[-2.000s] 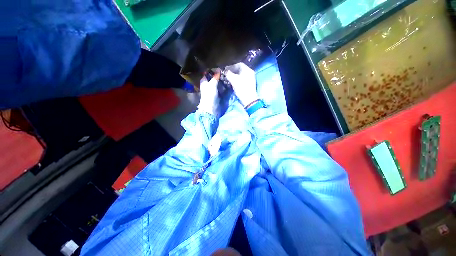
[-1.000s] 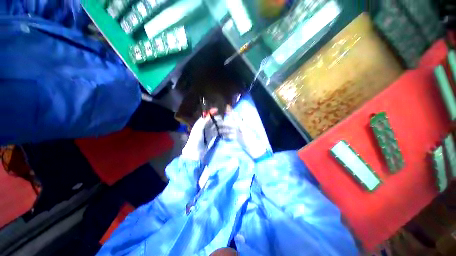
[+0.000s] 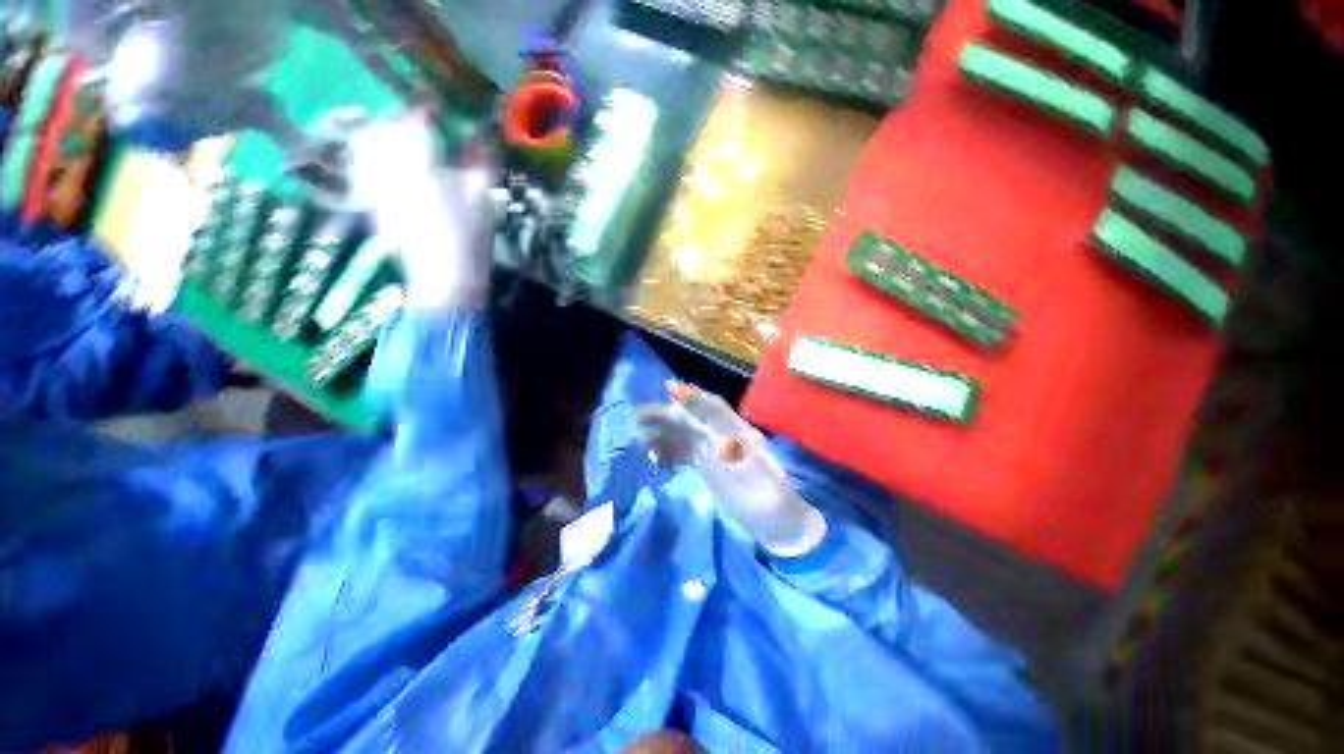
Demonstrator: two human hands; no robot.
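My left hand, in a white glove, reaches out over the green-topped bench at upper left. It is blurred, and I cannot tell whether it holds anything. My right hand, gloved with bare fingertips, is above my lap with its fingers loosely curled and apart. I see nothing in it. On the red mat, right of my right hand, lie a circuit board with a pale green strip on top and a board with exposed squares. The small dark tool is not visible.
A tan sheet with orange-brown specks adjoins the mat. A red-orange tape roll and pale strip pack lie beyond. Strip-topped boards are at far right. More boards lie near my left hand. A blue-sleeved person is at left.
My hands have parted: the left has moved from my lap out over the bench, and the right stays near the lap, now apart from it. The view has swung right, showing more mat.
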